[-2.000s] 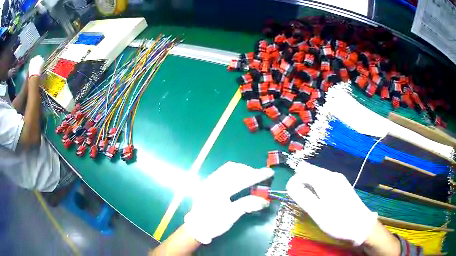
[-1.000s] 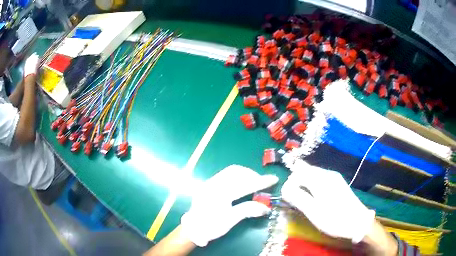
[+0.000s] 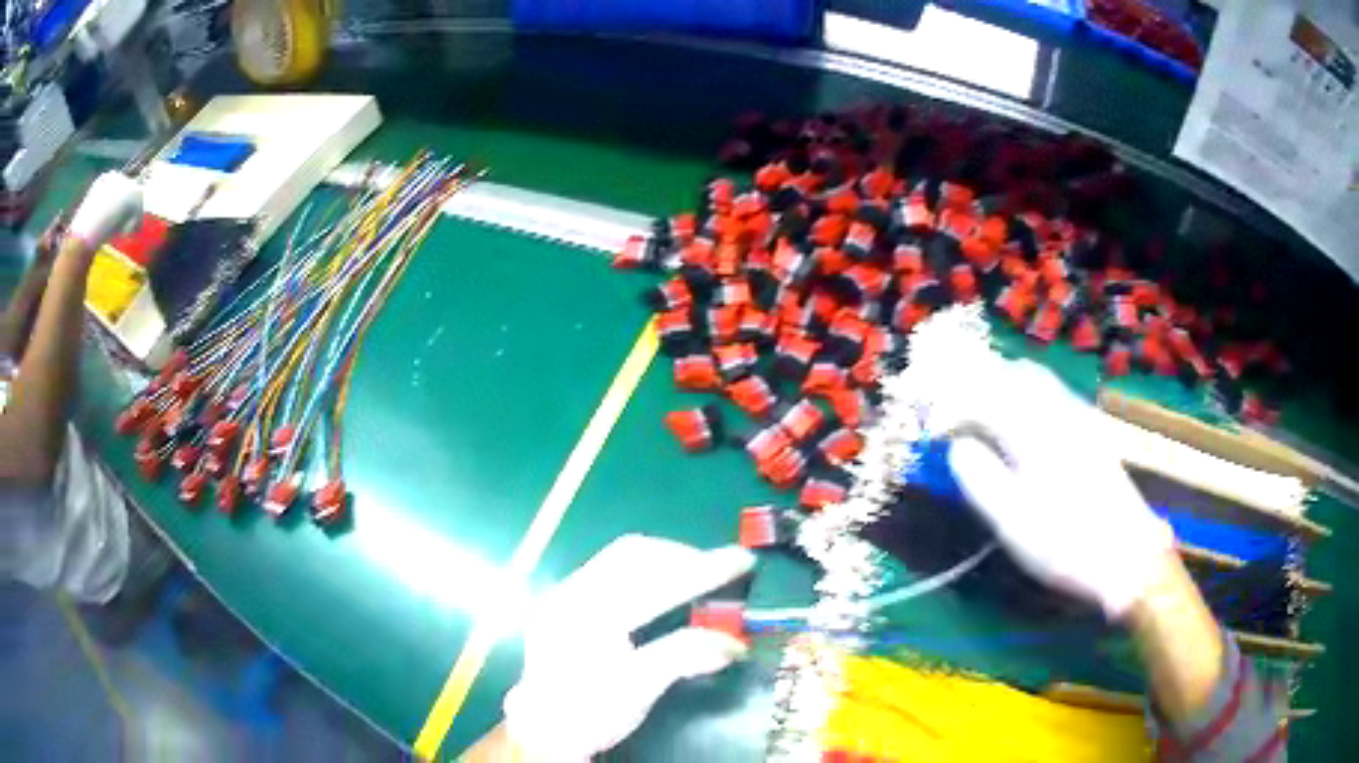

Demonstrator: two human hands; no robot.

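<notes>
My left hand (image 3: pixel 619 648), in a white glove, grips a red connector housing (image 3: pixel 718 617) between thumb and fingers at bottom centre. A white wire and a blue wire run right from the housing; the white wire (image 3: pixel 932 583) curves up toward my right hand. My right hand (image 3: pixel 1066 485), gloved and slightly blurred, is over the white and blue wire bundles. Its fingertips are near the bundles' terminal ends (image 3: pixel 902 425), and whether they hold a wire cannot be told. Yellow wires (image 3: pixel 954 716) lie below, with a red edge at the bottom.
Loose red-and-black connectors (image 3: pixel 805 350) are heaped beyond the wires. Tan dividers (image 3: pixel 1192 432) stand at right. Finished pigtails (image 3: pixel 306 336) lie left of the yellow line (image 3: pixel 544 529). Another person's gloved hand (image 3: pixel 105 209) is at the wire tray (image 3: pixel 306 142), upper left.
My right hand has moved from beside the connector up and right to the white and blue bundles. My left hand still holds the connector. The view has shifted, so the bench contents appear lower and further left.
</notes>
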